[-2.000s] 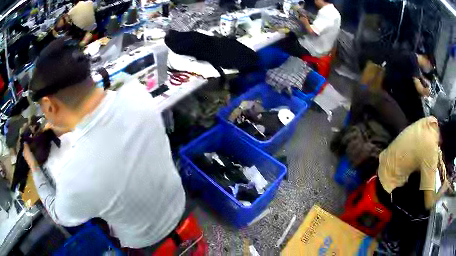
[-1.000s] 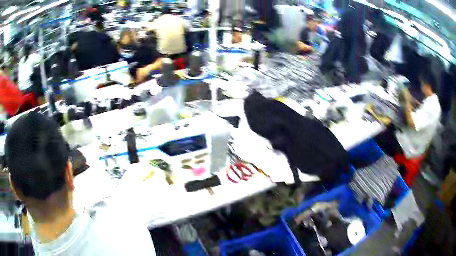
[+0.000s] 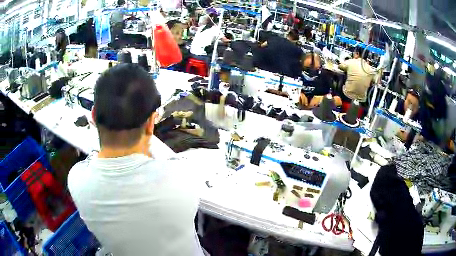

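Neither of my hands is in the picture. A white sewing machine [image 3: 305, 167] with a blue stripe and a black control panel stands on the white table [image 3: 235, 202], right of centre. Black bands [image 3: 259, 151] loop over its arm. Snips with yellow-green parts [image 3: 276, 181] lie by the machine. A small stack of dark pieces [image 3: 298, 215] lies at its base. A red cord bundle [image 3: 336, 223] lies at the table's right part. A large black garment heap [image 3: 396, 212] hangs over the table at the right.
A person in a white shirt [image 3: 137, 200] stands or sits close in front, back turned, covering part of the table. Blue crates [image 3: 72, 237] and a red stool [image 3: 47, 195] are at the lower left. Thread cones [image 3: 326, 108] stand behind the machine. Other workers sit further back.
The view has swung left and up. The person in white now shows nearer the middle, and the machine and black heap have shifted right in the picture. The blue crates at lower right have left view.
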